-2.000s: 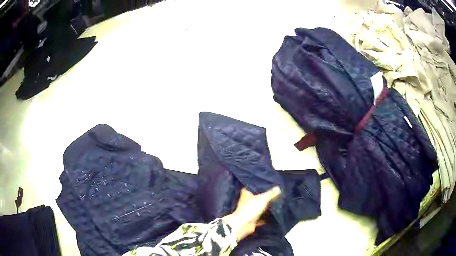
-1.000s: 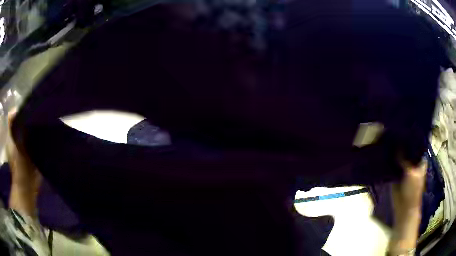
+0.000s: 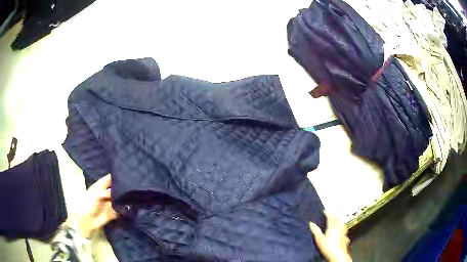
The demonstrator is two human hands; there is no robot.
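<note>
A large navy quilted garment body lies spread mid-table, with folds across its upper part and a dark opening near its lower left. My left hand is at its lower left edge, fingertips on or under the cloth. My right hand is at its lower right edge, thumb apart from the fingers, partly cut off by the picture's bottom. Whether either hand grips the cloth is hard to tell. A blue-and-black strip shows between the garment and the bundle.
A navy bundle with a red band lies at the right, beside cream fabric. A stack of navy pieces is at the left. Black pieces lie far left. The table edge runs at the lower right.
The garment was raised close to the camera between both hands one second ago; now it lies spread on the table. Both hands have come down to its lower edges.
</note>
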